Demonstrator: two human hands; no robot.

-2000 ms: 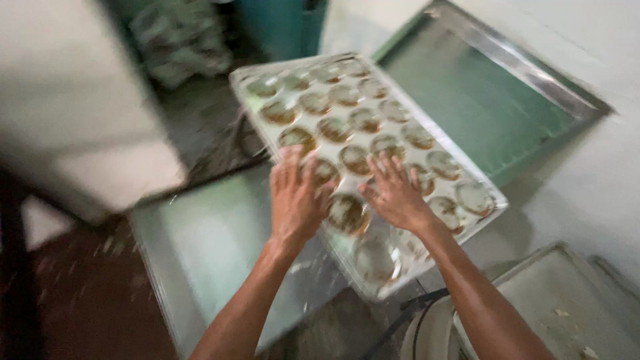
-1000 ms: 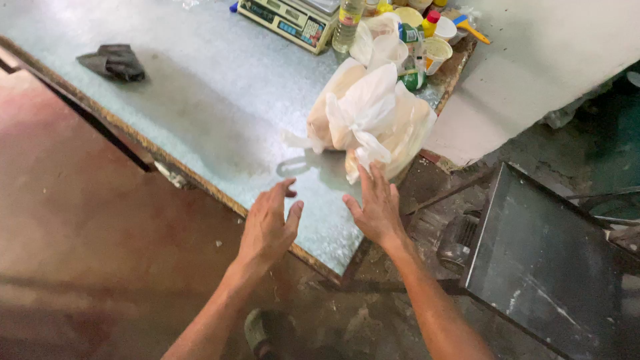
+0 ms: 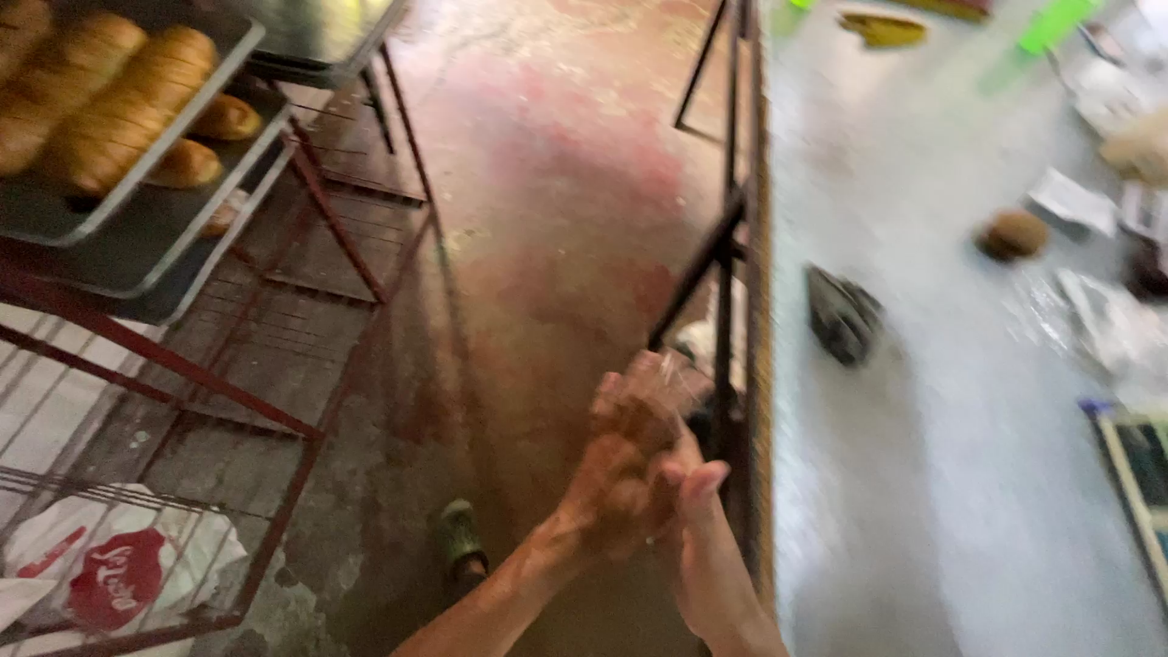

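My left hand (image 3: 625, 474) and my right hand (image 3: 698, 511) are pressed together, palm to palm, low in the middle of the view, above the floor beside a metal-topped table (image 3: 858, 474). Motion blurs the fingers, and no object shows between them. On the tabletop to the right of my hands lies a crumpled dark cloth (image 3: 841, 315). Further right are a small round brown item (image 3: 1013, 235) and a clear plastic bag (image 3: 1104, 319).
At the left, a dark red metal rack (image 3: 342, 219) holds stacked trays of baked bread rolls (image 3: 137, 109). A white plastic bag with red print (image 3: 201, 547) lies low in the rack. A scale (image 3: 1136, 484) stands at the table's right. The table's edge is close beside my hands.
My hands were apart with fingers spread one second ago; now they touch. Two seconds ago they were on a muffin tray. The view has swung to the rack and the aisle.
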